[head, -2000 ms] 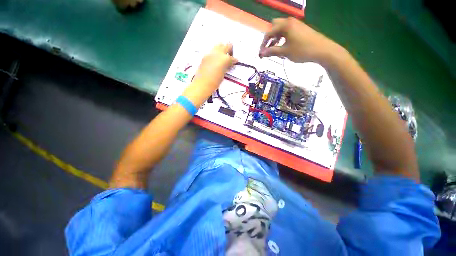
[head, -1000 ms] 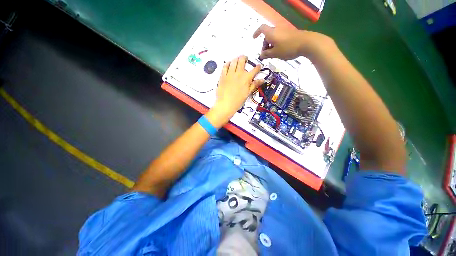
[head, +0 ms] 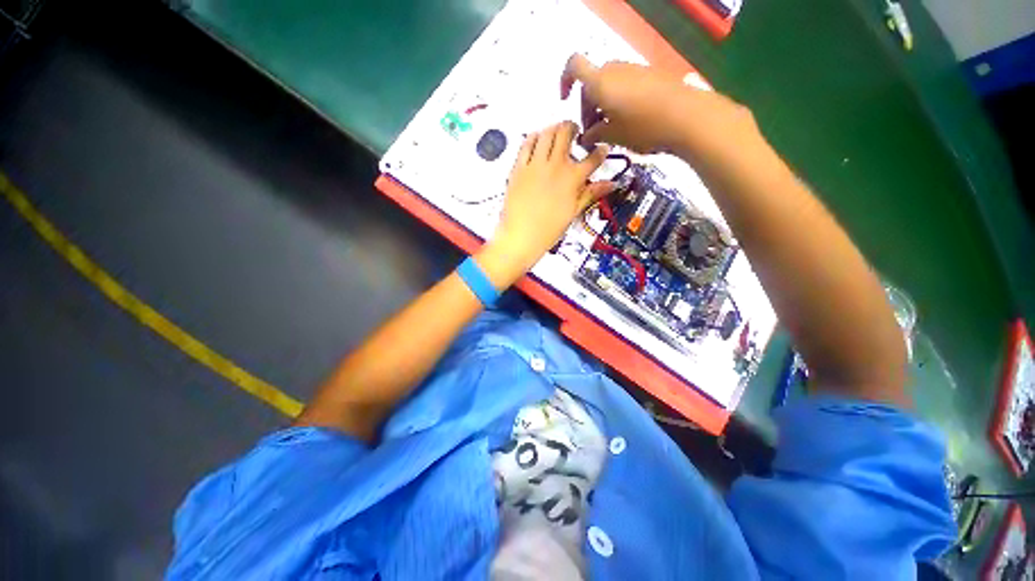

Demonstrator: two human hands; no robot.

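The white housing panel (head: 437,176) lies in front of me. The blue motherboard (head: 624,272) sits on it, with the round black fan (head: 698,244) near its right end. My left hand (head: 543,193) rests on the panel at the board's left edge, fingers spread over the black cable. My right hand (head: 636,104) is bent over the panel just above the left fingertips, its fingers curled down. Whether either hand pinches something small or the cable is hidden or too blurred to tell.
The red-orange foam pad (head: 454,230) shows around the panel on green matting (head: 306,57). A blue-handled tool (head: 785,380) and clear plastic (head: 902,312) lie to the right. Other units (head: 1016,397) show at the right edge and top.
My left hand has come from the upper left of the panel to the board's edge and lies flatter. My right hand has closed in beside it. The view has shifted.
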